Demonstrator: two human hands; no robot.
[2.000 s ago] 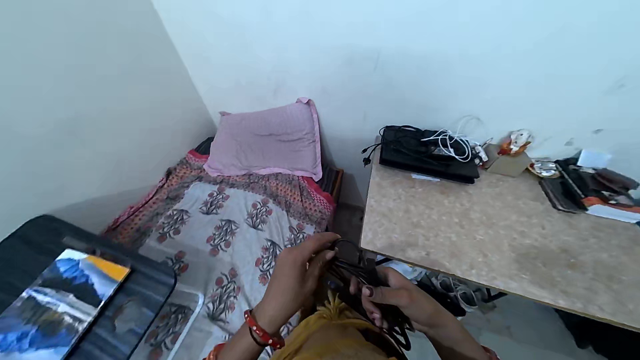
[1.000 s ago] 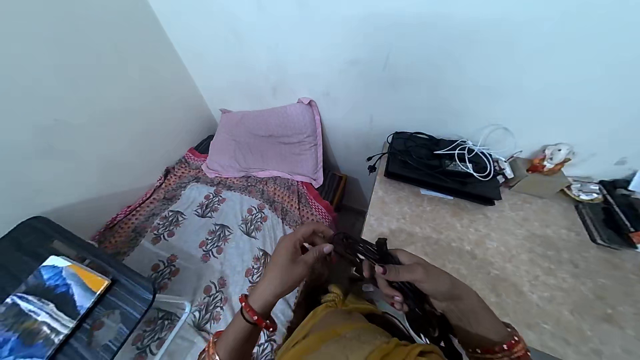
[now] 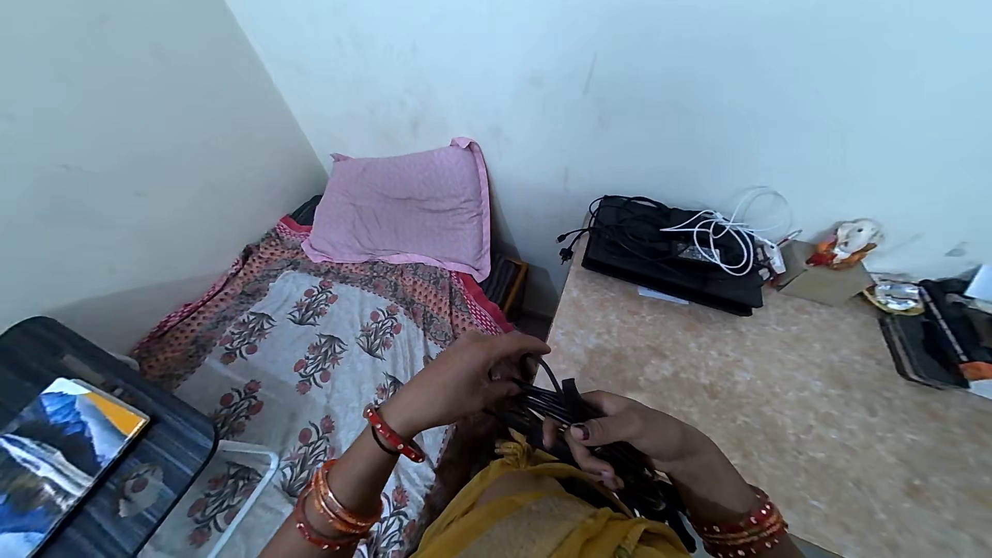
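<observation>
A bundle of black cable (image 3: 546,403) is held in front of my body, low in the head view. My left hand (image 3: 473,380) has its fingers closed on the bundle's left end, where one strand arcs up. My right hand (image 3: 620,430) grips the bundle's middle, its thumb over the strands. More dark cable hangs below the right palm, partly hidden by that hand and the yellow cloth.
A stone-topped table (image 3: 697,372) at right bears a black flat case (image 3: 666,287), a coiled white cable (image 3: 728,240), a cardboard box (image 3: 825,283) and a figurine (image 3: 849,244). Left are a bed with a pink pillow (image 3: 407,205) and a small dark folding table (image 3: 174,434).
Both hands have stayed on the black cable bundle, with their fingers shifting along it. A strand now arcs up between the hands.
</observation>
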